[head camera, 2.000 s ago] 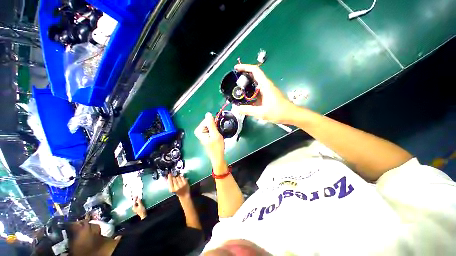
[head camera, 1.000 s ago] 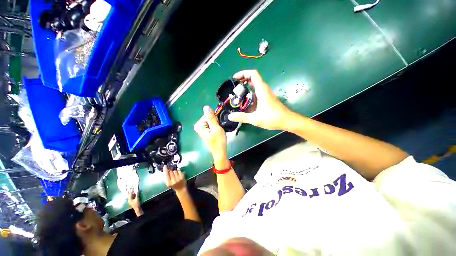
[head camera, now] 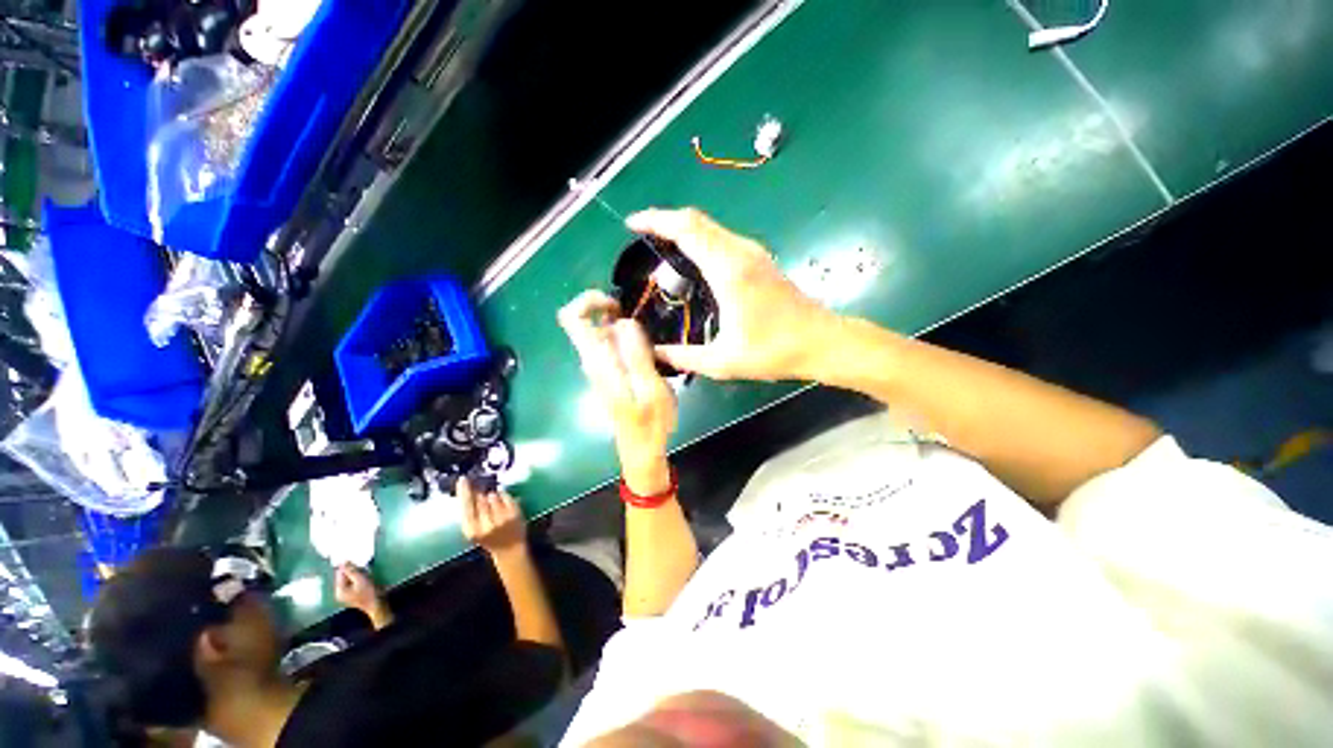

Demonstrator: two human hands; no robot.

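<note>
A black round housing (head camera: 635,268) with a pale block and orange-red wires inside is held above the green bench. My right hand (head camera: 738,300) grips it from the right, thumb low and fingers over the top. My left hand (head camera: 621,358), with a red band at the wrist, has its fingertips bent against the left side of the same unit. The lower part of the unit is largely hidden between the hands. A small white part with red-yellow wires (head camera: 768,138) lies on the bench beyond my right hand.
The green bench (head camera: 936,190) runs diagonally, with a dark channel behind it. A white lead (head camera: 1067,32) lies at the top right. A blue bin (head camera: 417,358) and a pile of black parts (head camera: 468,436) stand at left, beside a neighbour's hand (head camera: 493,519). Larger blue bins (head camera: 234,205) are at upper left.
The wired white part has left my right hand's area and lies on the bench. The two black parts, earlier side by side, are now brought together. My left fingers have closed in on the unit.
</note>
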